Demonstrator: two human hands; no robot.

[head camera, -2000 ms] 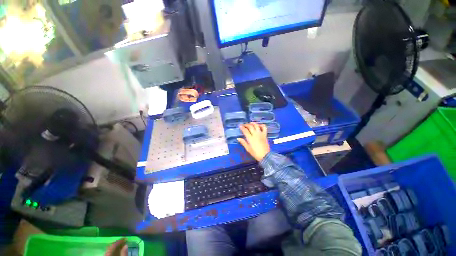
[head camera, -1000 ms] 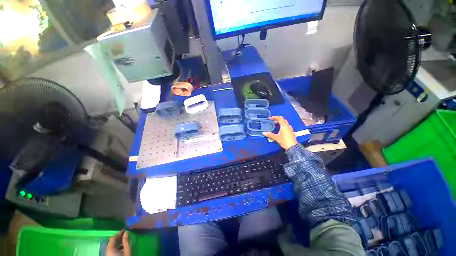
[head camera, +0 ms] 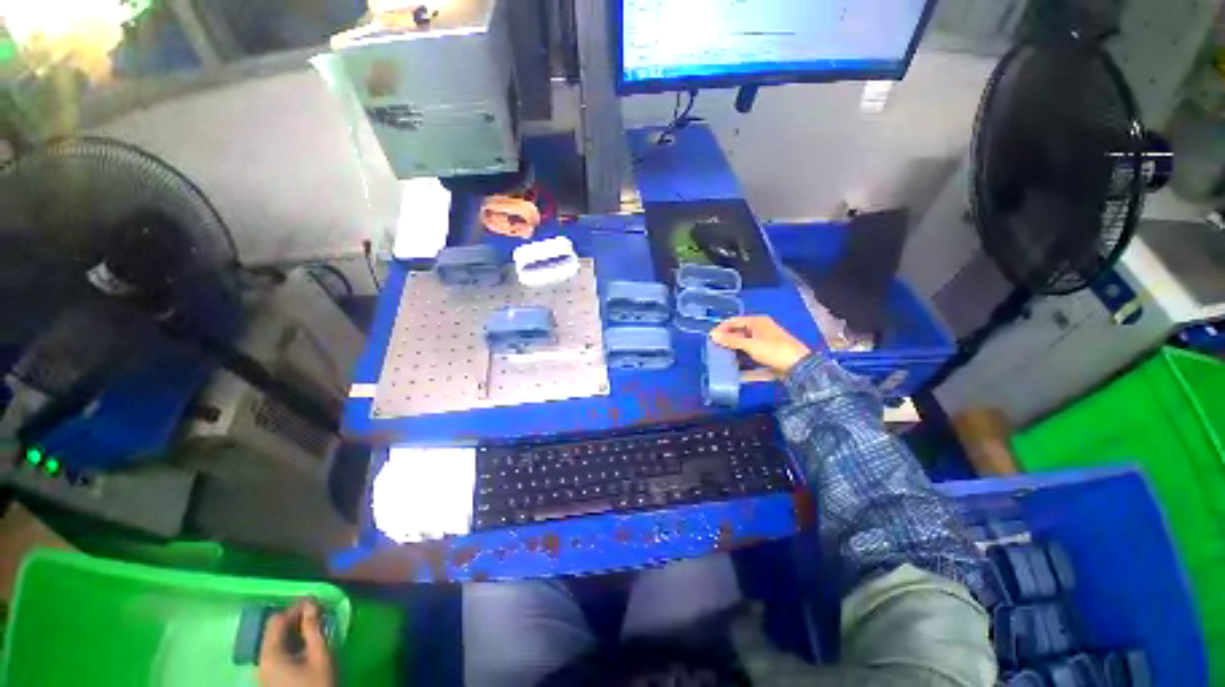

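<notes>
My right hand (head camera: pixel 760 344) grips a blue-grey housing (head camera: pixel 721 372) by its upper end, turned lengthwise, over the right front of the blue table. Two housings stand stacked front to back left of it (head camera: pixel 637 348), and two open ones lie behind it (head camera: pixel 708 309). Another housing (head camera: pixel 519 326) sits mid-plate on the perforated plate (head camera: pixel 433 345). My left hand (head camera: pixel 298 642) is low in the green bin (head camera: pixel 177 583), at a dark blue-grey piece (head camera: pixel 250 632); the fingers are small and blurred, so its grip is unclear.
A white ring (head camera: pixel 546 260), an orange ring (head camera: pixel 511 215) and a second blue piece (head camera: pixel 468 265) are at the plate's rear. A keyboard (head camera: pixel 631 470) lies along the front edge. A blue supply bin (head camera: pixel 1145 517) with housings is right. Fans (head camera: pixel 1057 161) stand either side.
My right hand has turned the front right housing from crosswise to lengthwise and drawn it forward. My left hand has moved further over the green bin. The camera view has shifted.
</notes>
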